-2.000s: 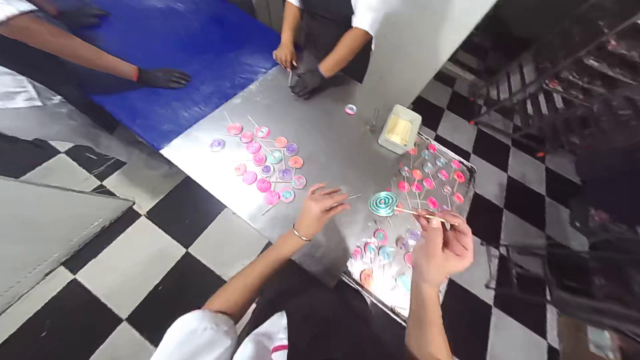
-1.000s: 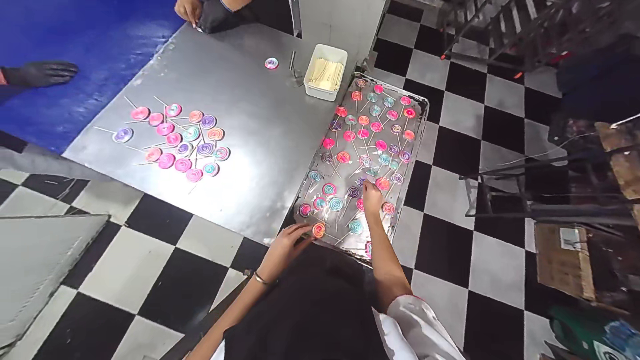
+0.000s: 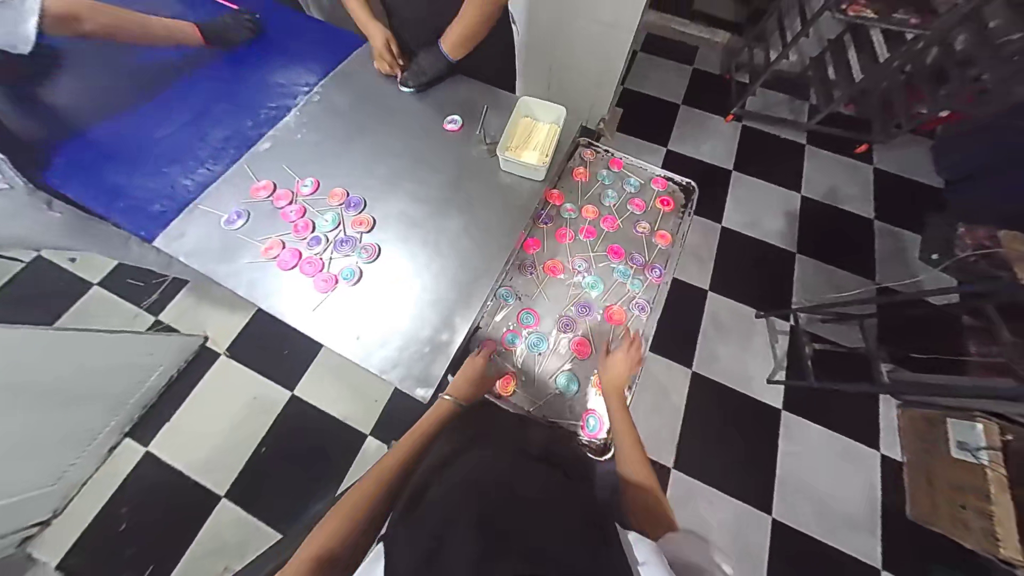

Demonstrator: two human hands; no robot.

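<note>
Many swirl lollipops in pink, teal, purple and orange lie on a metal baking tray [image 3: 677,256] in front of me. My left hand [image 3: 478,373] is at the tray's near left edge, close to an orange-pink lollipop [image 3: 506,384]; whether its fingers hold anything is unclear. Over the tray's right side is my right hand [image 3: 621,362], just below an orange lollipop [image 3: 614,314] and partly over another one. Its grip is blurred. A pink and teal lollipop [image 3: 592,423] lies at the near corner. A loose group of lollipops [image 3: 302,229] rests on the steel table [image 3: 424,208].
Beyond the tray stands a white plastic tub [image 3: 531,138] of sticks. One round candy [image 3: 453,123] and a small metal rod [image 3: 482,119] lie beside it. A co-worker's gloved hand [image 3: 427,67] is at the far table edge, another [image 3: 230,29] over the blue mat [image 3: 200,88]. Metal racks [image 3: 864,344] stand right.
Two seconds ago my right hand held up a teal lollipop by its stick; now both hands are low at the tray. The view has shifted toward the tray.
</note>
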